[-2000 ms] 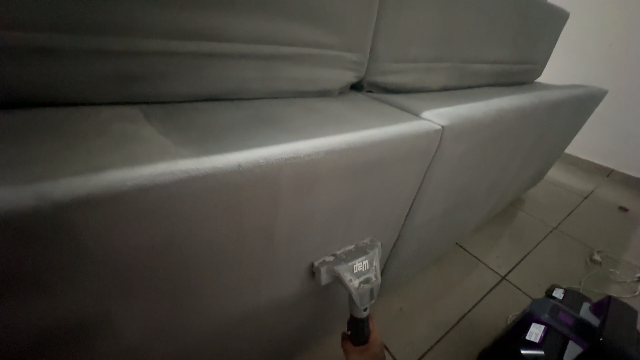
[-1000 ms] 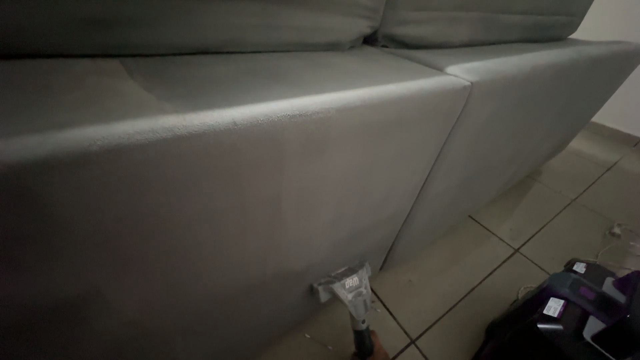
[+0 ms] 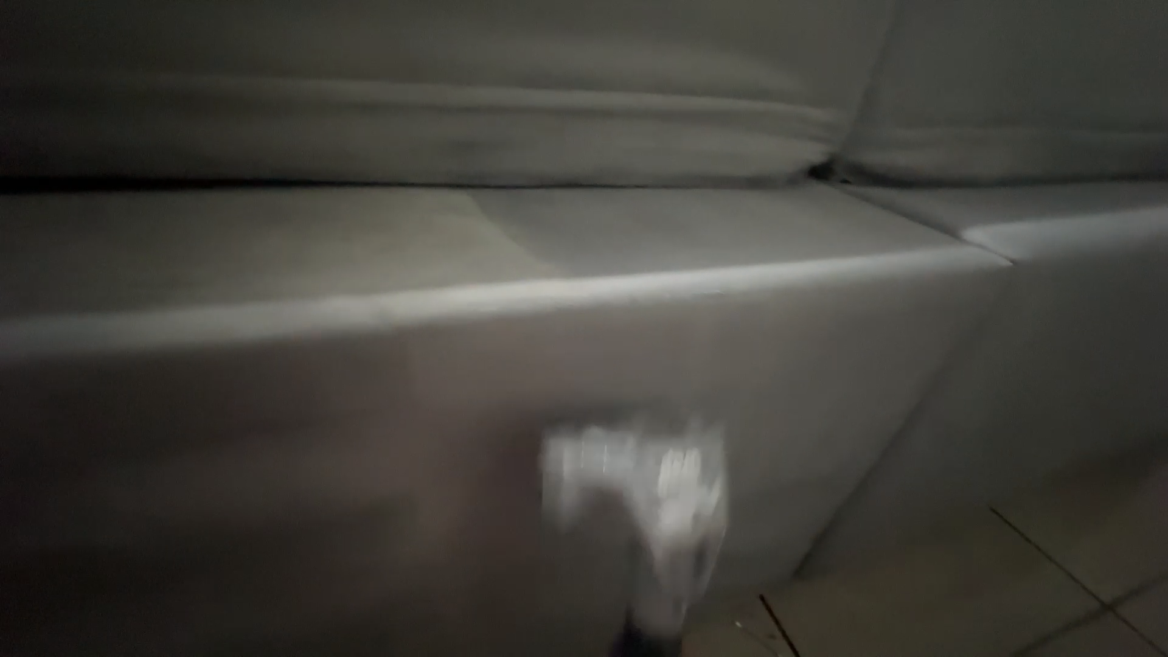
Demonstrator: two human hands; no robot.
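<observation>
A transparent upholstery-cleaner nozzle [image 3: 675, 493], blurred by motion, is at the front panel of a grey fabric sofa [image 3: 776, 383], well below its top edge. Whether it touches the fabric cannot be told. Its dark handle [image 3: 648, 639] runs out of the bottom of the view, and the hand on it is out of sight. Neither my left hand nor my right hand shows. On the sofa's top surface, a lighter area at the left meets a darker grey one along a curved edge.
Grey back cushions [image 3: 411, 109] stand along the top of the sofa. A seam [image 3: 903, 429] divides the front panel at the right. Floor tiles [image 3: 967, 593] with dark joints lie at the lower right.
The nozzle has moved up the front panel from near its lower edge. The hand at the handle and the black and purple machine, both seen earlier, are out of view as the view has shifted.
</observation>
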